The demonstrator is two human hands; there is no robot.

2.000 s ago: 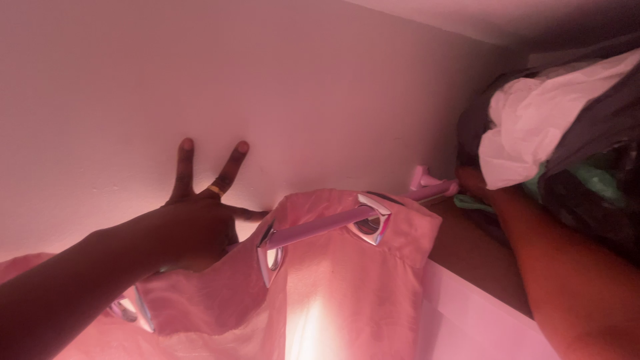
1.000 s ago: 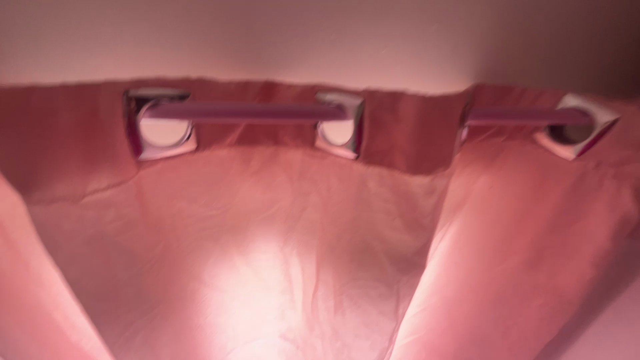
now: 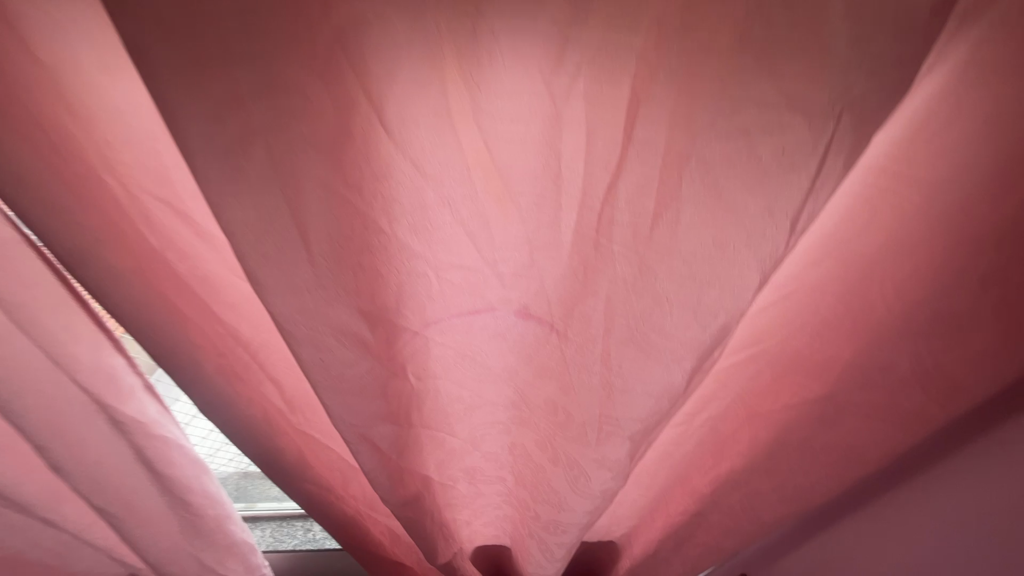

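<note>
A pink fabric curtain [image 3: 512, 240] fills most of the view, its folds spreading upward and outward from the bottom middle. Light shines through its centre, and fine creases run over the cloth. At the left hangs another pink curtain panel [image 3: 72, 416], with a narrow gap between the two. Neither my left hand nor my right hand can be seen. Two small dark shapes stand at the bottom edge in front of the cloth; what they are cannot be told. The curtain's top edge is out of view.
Through the gap at the left, a window [image 3: 204, 440] with a grid or mesh beyond it shows. Below it lies a speckled grey stone sill [image 3: 292, 534]. A plain pinkish surface [image 3: 920, 512] is at the lower right.
The view has swung down from the curtain's top, with its rod and square eyelets, to the hanging cloth. Both hands, seen two seconds ago near the wall and rod, are out of view.
</note>
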